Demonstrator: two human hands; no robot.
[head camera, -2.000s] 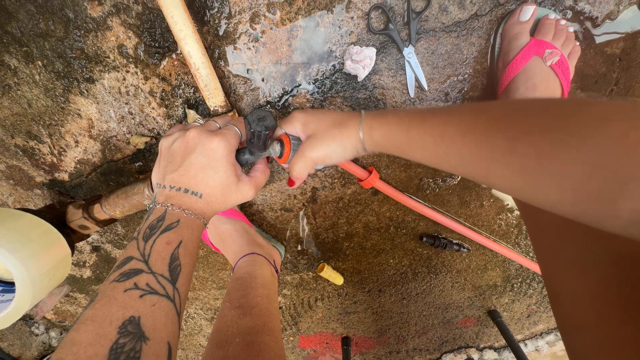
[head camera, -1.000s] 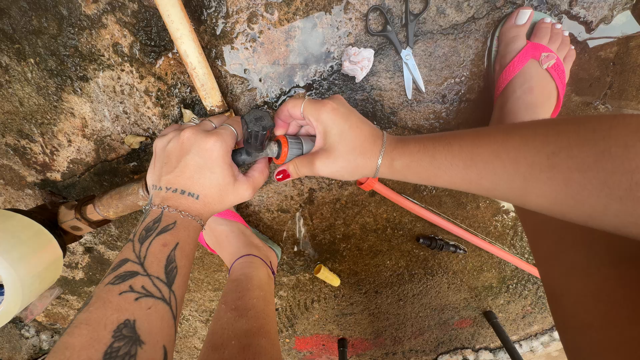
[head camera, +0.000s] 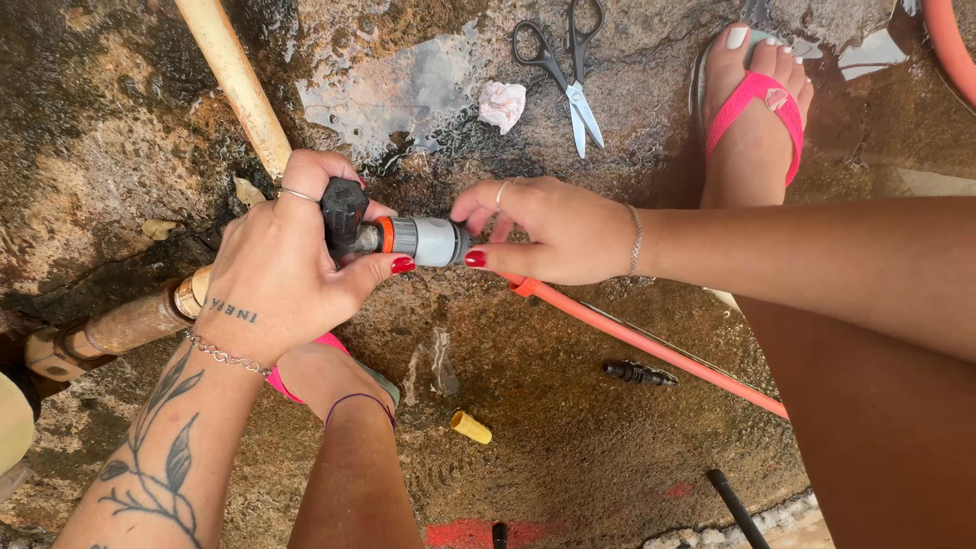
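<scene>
My left hand (head camera: 286, 263) is wrapped around the black-handled tap (head camera: 345, 210), its thumb below the metal outlet. A grey hose connector (head camera: 427, 240) with an orange ring sits on that outlet, pointing right. At the connector's ribbed free end is my right hand (head camera: 545, 232), fingers curled and parted, thumb tip beside the rim; whether it touches is unclear. An orange-red hose (head camera: 648, 343) with a loose collar nut (head camera: 523, 286) runs from beneath my right hand to the lower right; its upper end is hidden.
Scissors (head camera: 573, 91) and a crumpled pinkish lump (head camera: 502, 105) lie on the wet concrete. Below are a black barbed fitting (head camera: 639, 373) and a yellow cap (head camera: 470, 427). An old plastic pipe (head camera: 236, 84) rises at upper left, another pipe (head camera: 137, 324) runs left. My feet in pink flip-flops stand nearby.
My right hand has loosened from around the connector and drawn back to the right, leaving its grey body in view. My left hand stays at the tap.
</scene>
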